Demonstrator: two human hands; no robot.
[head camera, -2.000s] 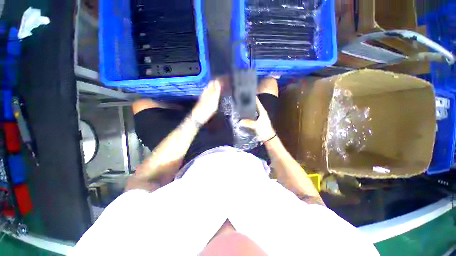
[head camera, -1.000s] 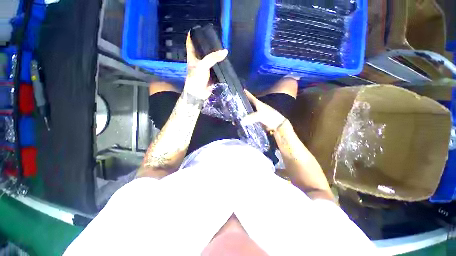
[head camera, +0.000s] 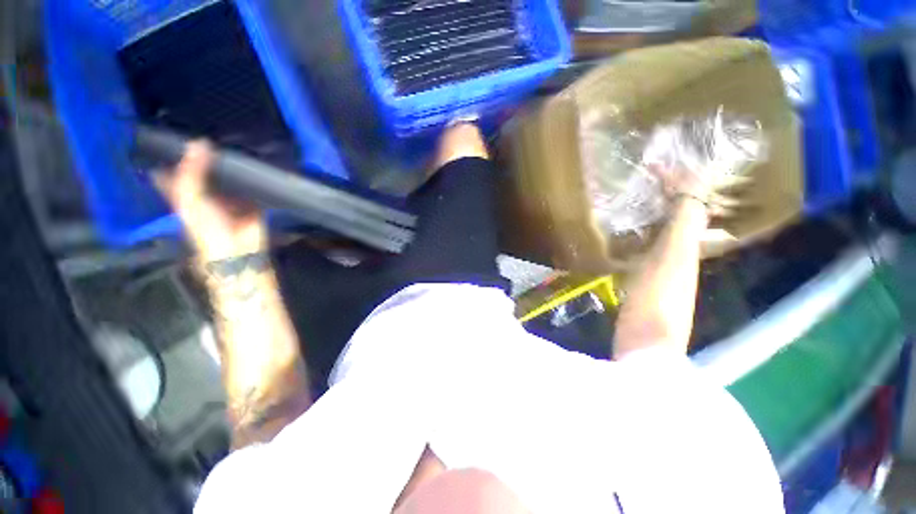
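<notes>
My left hand (head camera: 214, 206) is closed around a bundle of long black housings (head camera: 301, 196), blurred, with no film visible on it. The bundle lies slanted over the near edge of the receiving crate (head camera: 95, 191) and my lap. My right hand (head camera: 688, 186) is inside the waste carton (head camera: 547, 181), at crumpled clear film (head camera: 718, 141). The fingers are hidden or blurred in the film, so their grip cannot be told. The receiving crate holds dark housings (head camera: 206, 75) in rows.
The blue supply crate (head camera: 477, 85) with glossy wrapped housings stands ahead, between the receiving crate and the waste carton. A yellow object (head camera: 567, 296) is below the carton. The black-matted bench (head camera: 60, 351) runs at left, a green-topped line (head camera: 814, 371) at right.
The film has left the bundle. My left hand has carried the bundle left to the receiving crate. My right hand has moved from the bundle into the waste carton. The view has turned and shifted.
</notes>
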